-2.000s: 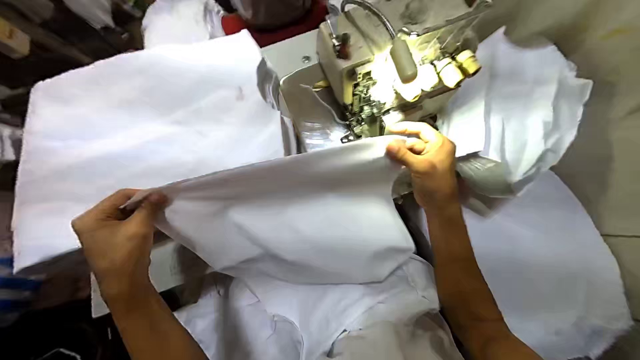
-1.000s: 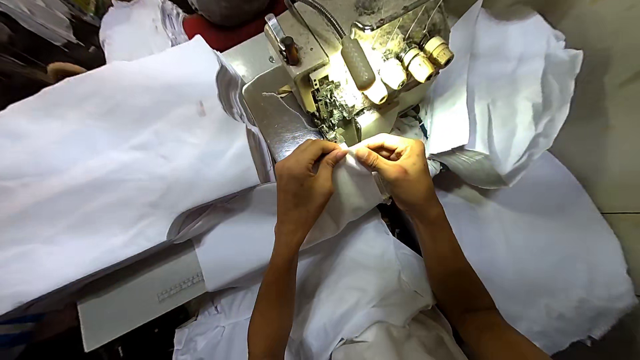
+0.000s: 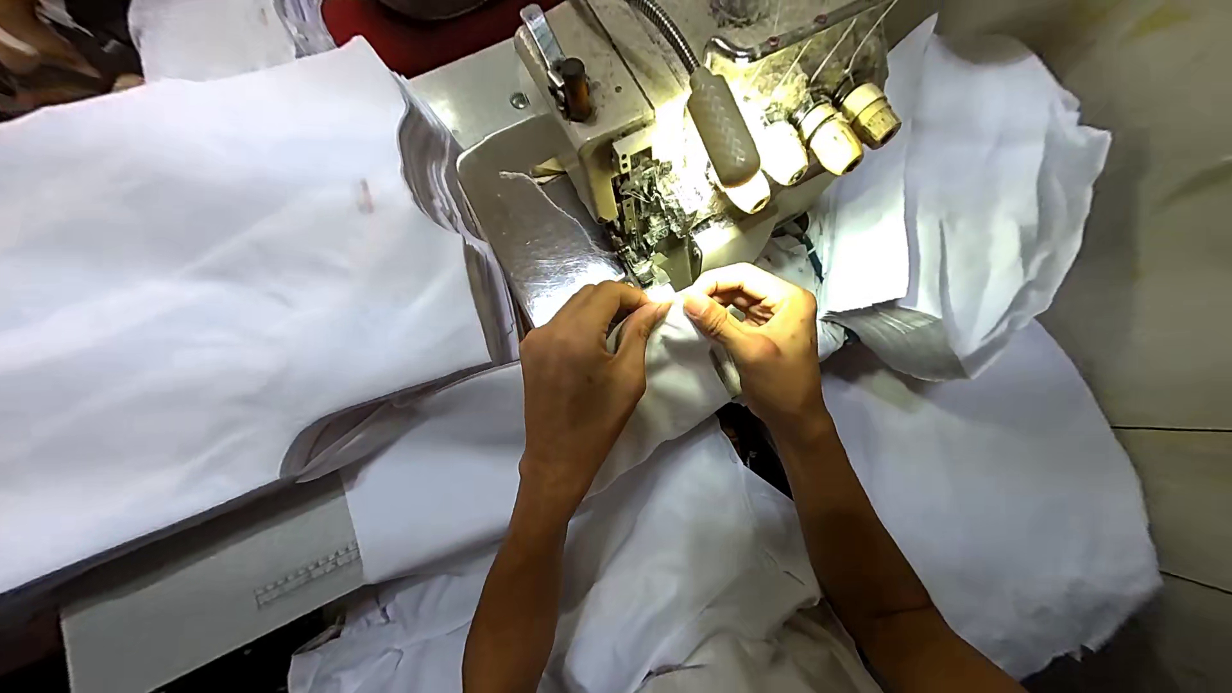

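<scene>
My left hand [image 3: 587,371] and my right hand [image 3: 760,342] are close together in front of the lit needle area of an overlock sewing machine [image 3: 654,207]. Between thumb and fingers, each pinches the edge of a white fabric piece [image 3: 679,385], and the fingertips almost meet. The fabric hangs down from them and spreads left beneath my left wrist. My fingers partly hide the pinched edge. Whether the edge lies under the presser foot, I cannot tell.
A stack of white fabric panels [image 3: 221,260] covers the left side. More white fabric [image 3: 991,202] lies right of the machine, and a large piece [image 3: 991,500] hangs below it. A flexible-neck lamp [image 3: 724,130] and thread tension knobs [image 3: 833,140] are above my right hand. White cloth lies below my arms.
Two seconds ago my hands held the fabric stretched wide apart; my left hand has since moved right, beside my right hand at the machine. Over the last second both stay there, pinching the edge.
</scene>
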